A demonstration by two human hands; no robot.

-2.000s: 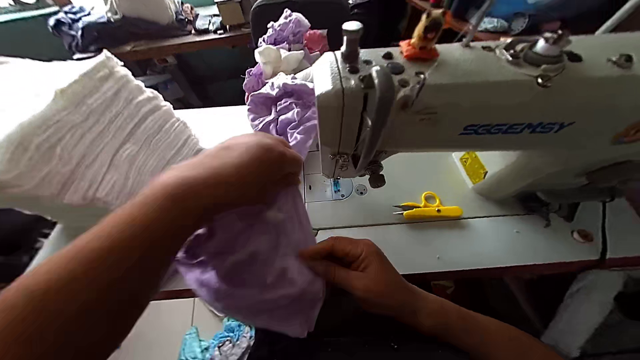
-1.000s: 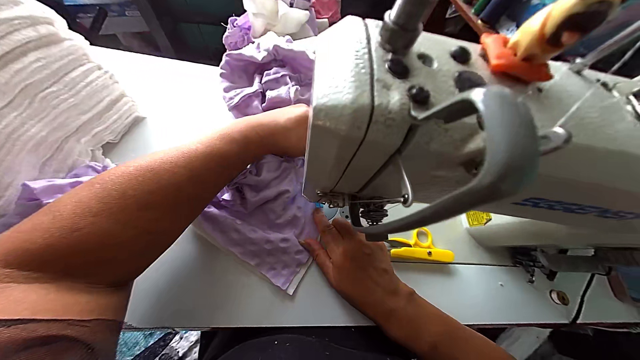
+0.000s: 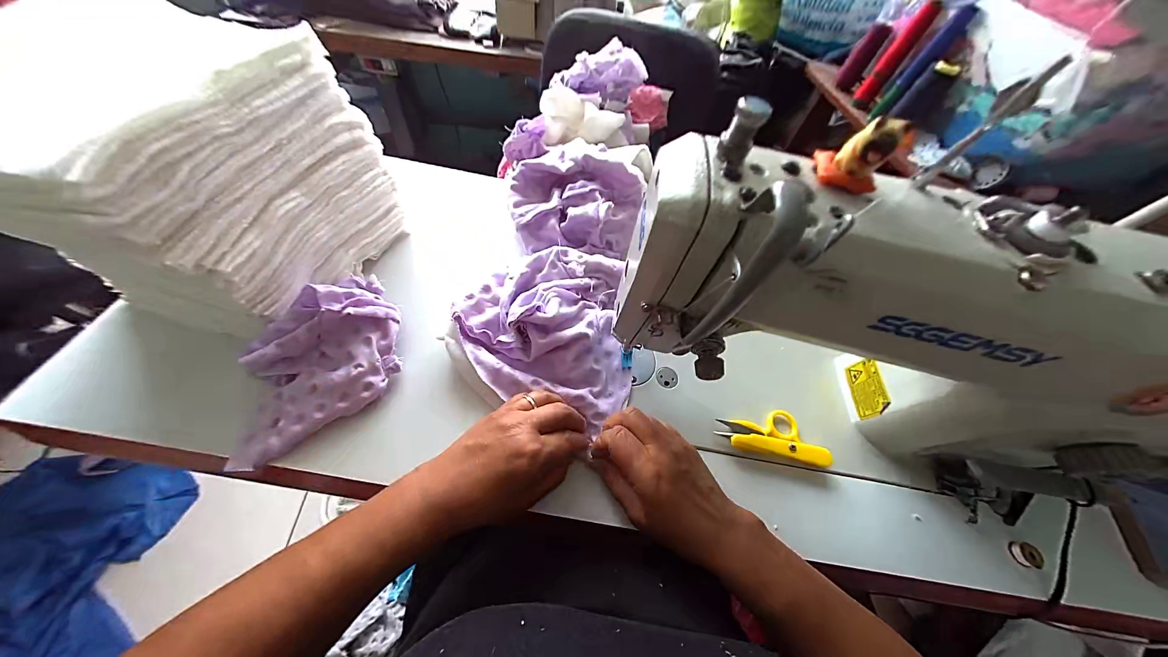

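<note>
Purple dotted fabric with a white layer beneath it (image 3: 547,338) lies on the white table, its right edge by the presser foot (image 3: 627,358) of the industrial sewing machine (image 3: 821,292). My left hand (image 3: 516,447), with a ring on one finger, pinches the fabric's near corner. Against it, my right hand (image 3: 657,465) pinches the same corner from the other side; the fingertips partly hide the cloth. More gathered purple fabric (image 3: 579,196) continues behind the piece. A separate purple dotted piece (image 3: 333,365) lies to the left, its lower end over the table edge.
A tall stack of white cloth (image 3: 228,173) stands at the left of the table (image 3: 401,438). Yellow thread snips (image 3: 780,443) lie right of my right hand. A dark chair (image 3: 630,64) is behind the table, and thread cones (image 3: 899,59) stand at the back right.
My left hand has come from behind the machine head to the fabric's near corner. My right hand has moved back from the needle area. The view has drawn back from the machine.
</note>
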